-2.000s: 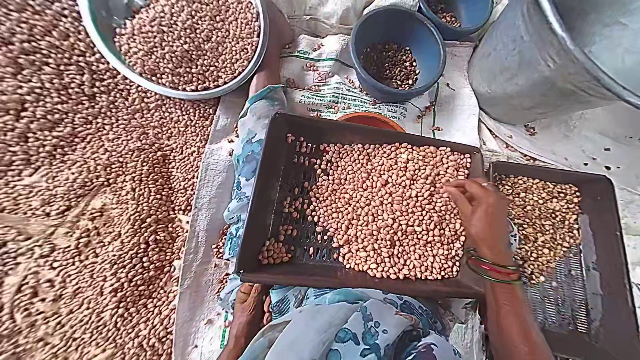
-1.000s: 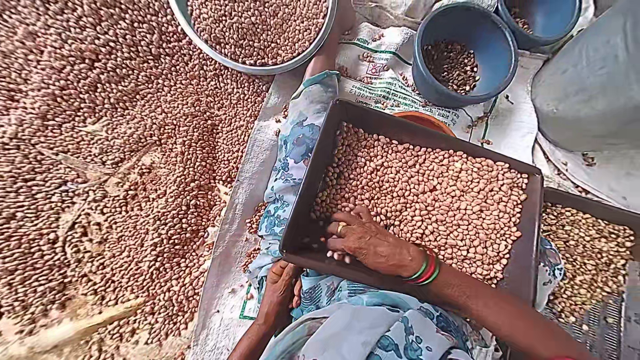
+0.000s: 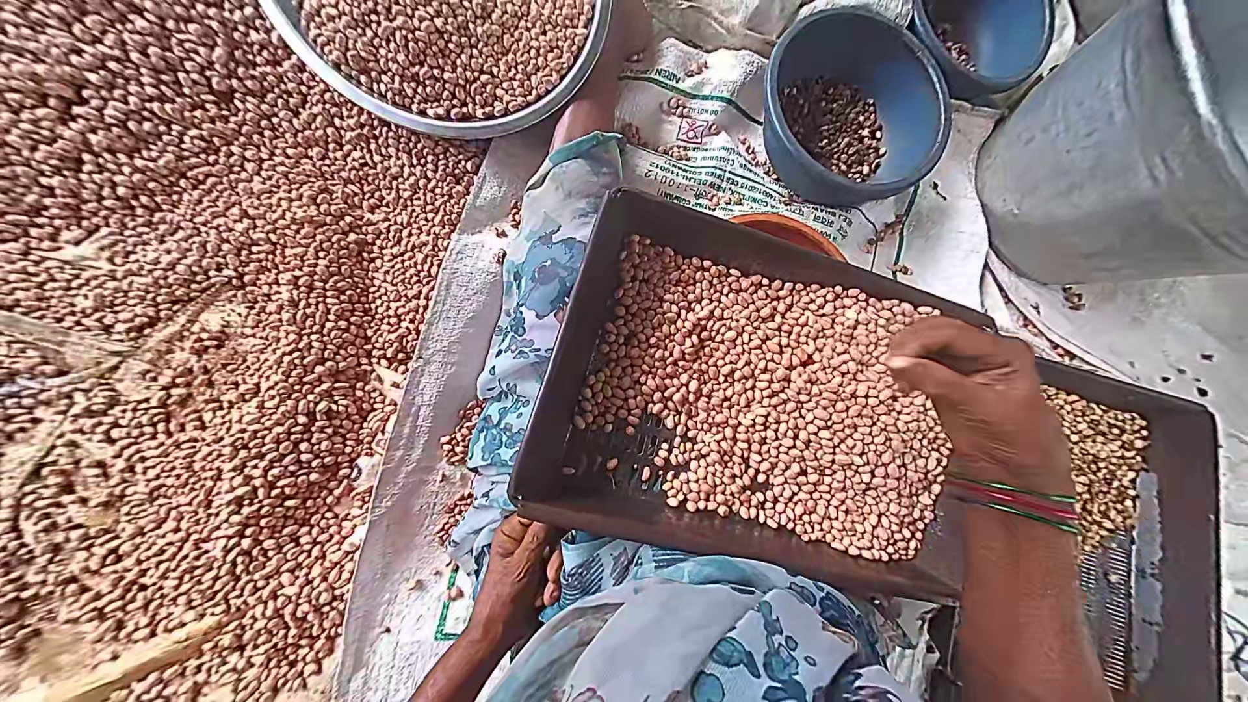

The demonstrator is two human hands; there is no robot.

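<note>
A dark slotted tray (image 3: pixel 546 458) full of pinkish-brown nuts or seeds (image 3: pixel 770 390) lies tilted over the lap. Below its near left corner is my left hand (image 3: pixel 526 561), fingers curled at the underside; whether it grips the tray is unclear. My right hand (image 3: pixel 975 390), with bangles at the wrist, hovers over the tray's right part, thumb and fingers drawn together. What may be between those fingertips cannot be made out. Under the right forearm, a second dark tray (image 3: pixel 1204 487) holds smaller yellowish-brown pieces (image 3: pixel 1102 458).
A large heap of nuts (image 3: pixel 244 390) covers the ground at left. Beyond the tray are a metal basin (image 3: pixel 439 125) of nuts, blue bowls (image 3: pixel 926 117) (image 3: pixel 1033 49) with dark bits, an orange container (image 3: pixel 790 232) and a big metal vessel (image 3: pixel 1082 185). Printed woven sacks (image 3: pixel 419 390) lie beneath.
My right hand has moved from the tray's near left corner, where it was among the nuts a second ago, to above the right side. Bare slots now show at the near left.
</note>
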